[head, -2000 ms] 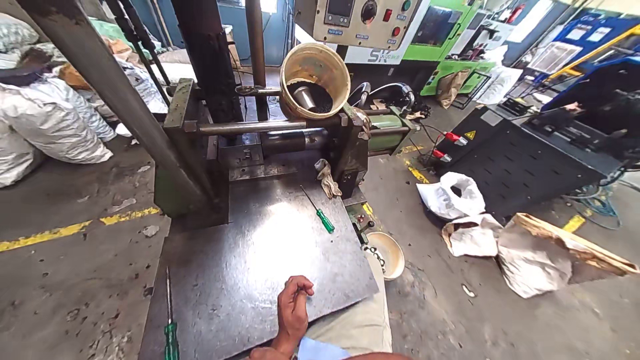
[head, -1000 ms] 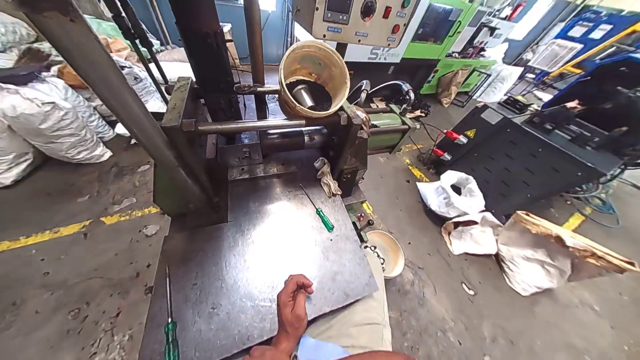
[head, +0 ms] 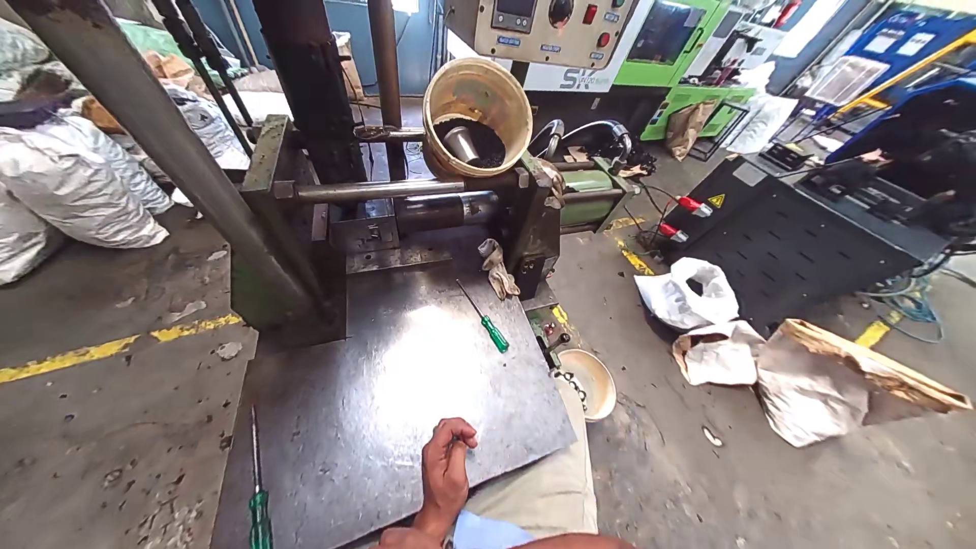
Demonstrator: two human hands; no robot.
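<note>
My left hand (head: 446, 469) lies at the near edge of a steel plate table (head: 320, 412), its fingers curled together and nothing visible in them. At the bottom edge, my right hand (head: 412, 538) is partly cut off and lies across the left wrist; its fingers are hidden. A screwdriver with a green handle (head: 494, 334) rests on the plate, beyond the left hand. Another green-handled screwdriver (head: 260, 518) lies along the plate's left side. By the machine's upright is a crumpled, soiled glove (head: 498, 268).
A bucket (head: 435, 114) above the machine's rod (head: 381, 190) holds black granules and a metal cup. Right of the plate, a cream bowl (head: 602, 389) contains small rings. White sacks (head: 76, 179) stand left; open bags (head: 808, 389) and a black cabinet (head: 801, 236) stand right.
</note>
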